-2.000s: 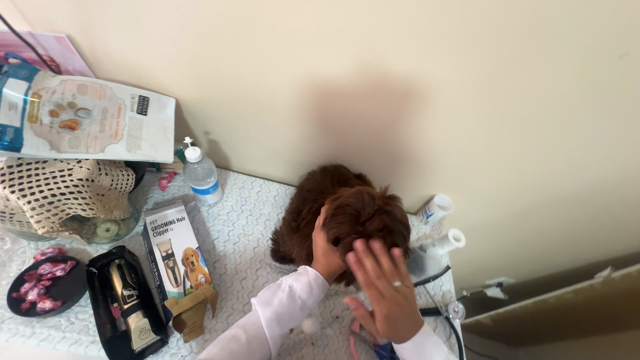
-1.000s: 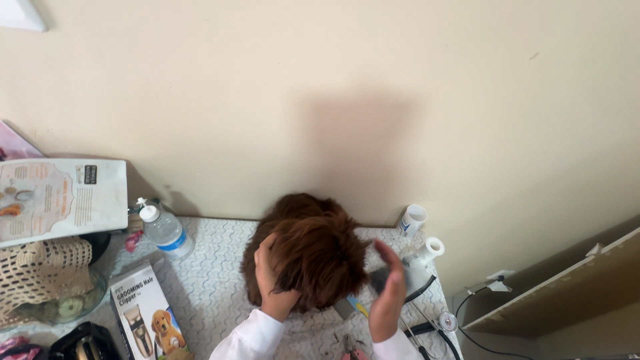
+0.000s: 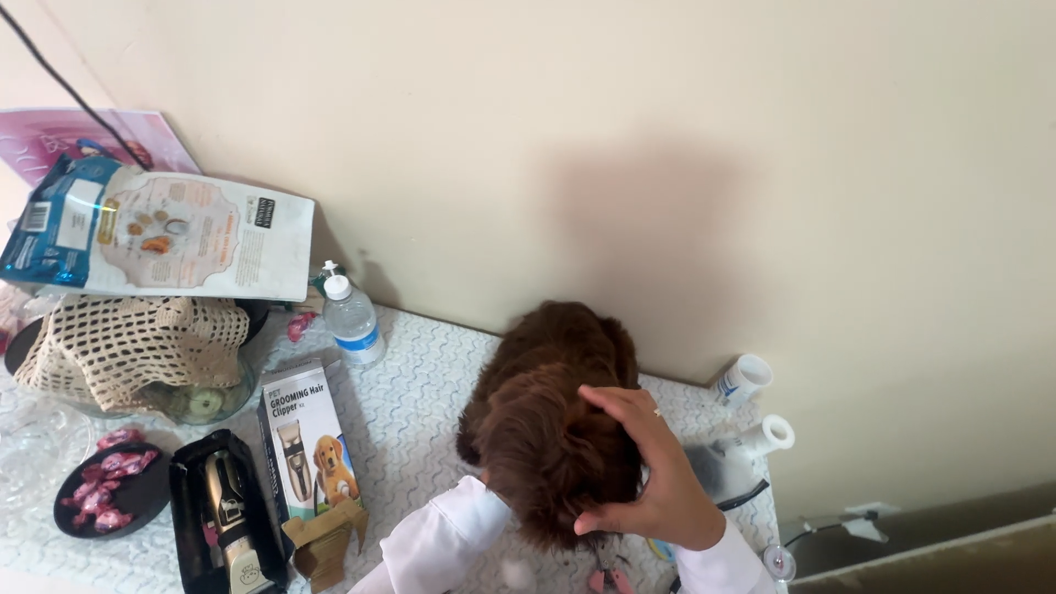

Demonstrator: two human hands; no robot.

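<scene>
A small brown long-haired dog [image 3: 561,421] is on the patterned tabletop [image 3: 421,371], its head low toward me. My left hand is almost wholly hidden behind the fur at the dog's head; only its white sleeve [image 3: 450,528] shows plainly, so its grip cannot be seen. At the right side of the head, my right hand [image 3: 652,474] is cupped with thumb and fingers wide apart, touching or close over the fur. Something pink, perhaps scissor handles [image 3: 609,579], lies below the head, partly cut off.
At left are a hair clipper [image 3: 231,520] in a black case, its box [image 3: 307,445], a pump bottle [image 3: 355,326], a dark dish [image 3: 144,505] of pink-wrapped sweets and a food bag [image 3: 181,235] above crochet cloth [image 3: 136,346]. White containers [image 3: 742,379] stand right, by the wall.
My right hand, held apart from the dog's head about a second ago, is now against or right over it. My left hand, visible on the head before, is now mostly hidden.
</scene>
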